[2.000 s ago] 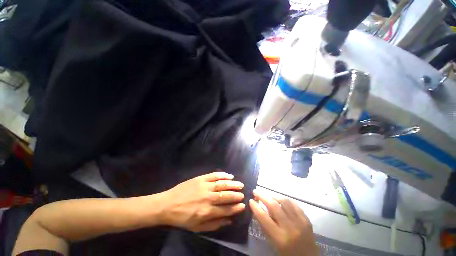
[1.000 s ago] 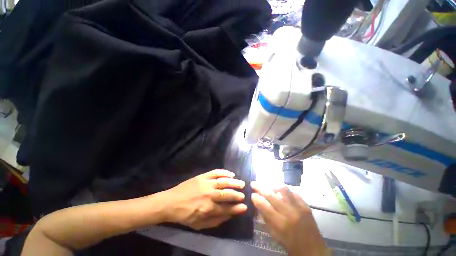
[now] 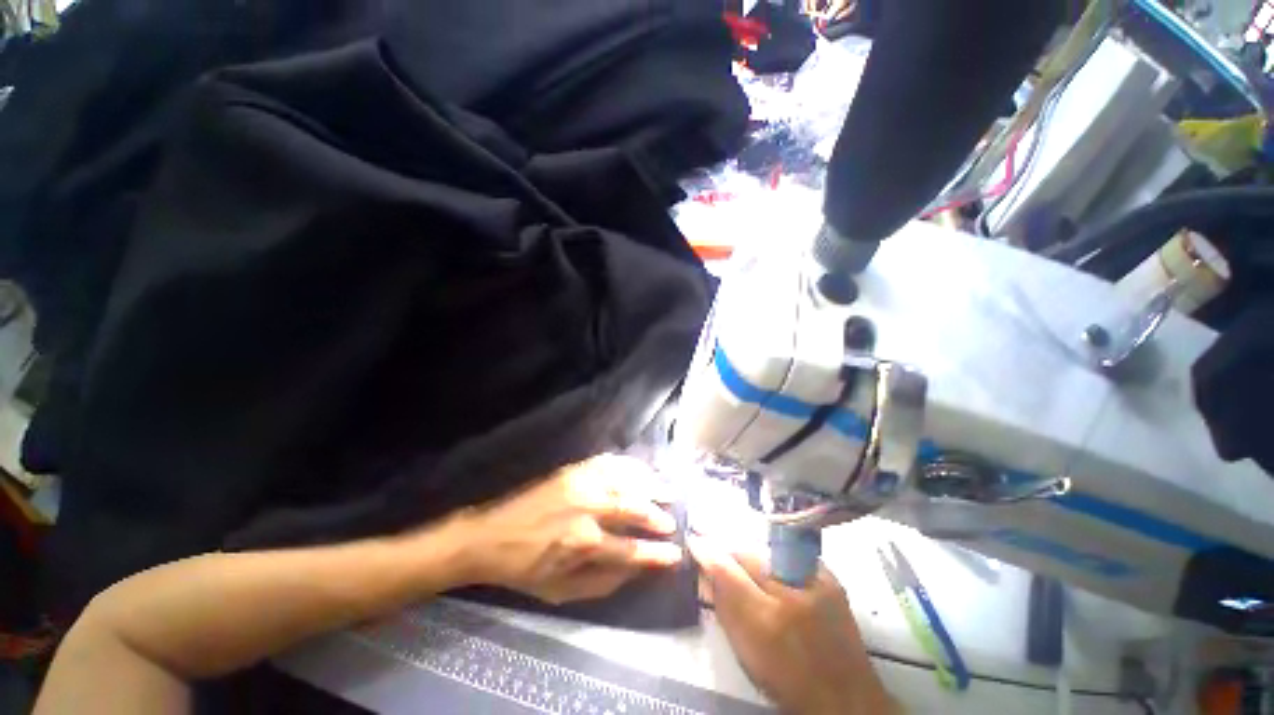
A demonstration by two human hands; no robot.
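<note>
A large black garment piece (image 3: 349, 335) lies over the table left of the needle area. My left hand (image 3: 580, 531) lies on its near edge, fingers bent and pressing the cloth. My right hand (image 3: 782, 615) is just right of it, fingertips at the cloth's right edge, partly behind a small grey-blue cylinder under the head. The white sewing machine (image 3: 796, 349) with a blue stripe stands to the right. Its presser foot and needle are lost in the bright light. What the fingertips pinch cannot be made out clearly.
Yellow-green and blue snips (image 3: 925, 622) lie right of my right hand, with a dark-handled tool (image 3: 1045, 622) beyond. A printed ruler (image 3: 517, 671) runs along the table's front edge. A thick black tube (image 3: 929, 112) rises above the head. Crinkled clear plastic (image 3: 782, 140) lies behind.
The view has shifted, so the machine sits lower and more of the ruler shows. The cloth's near edge and both hands are closer to the needle area.
</note>
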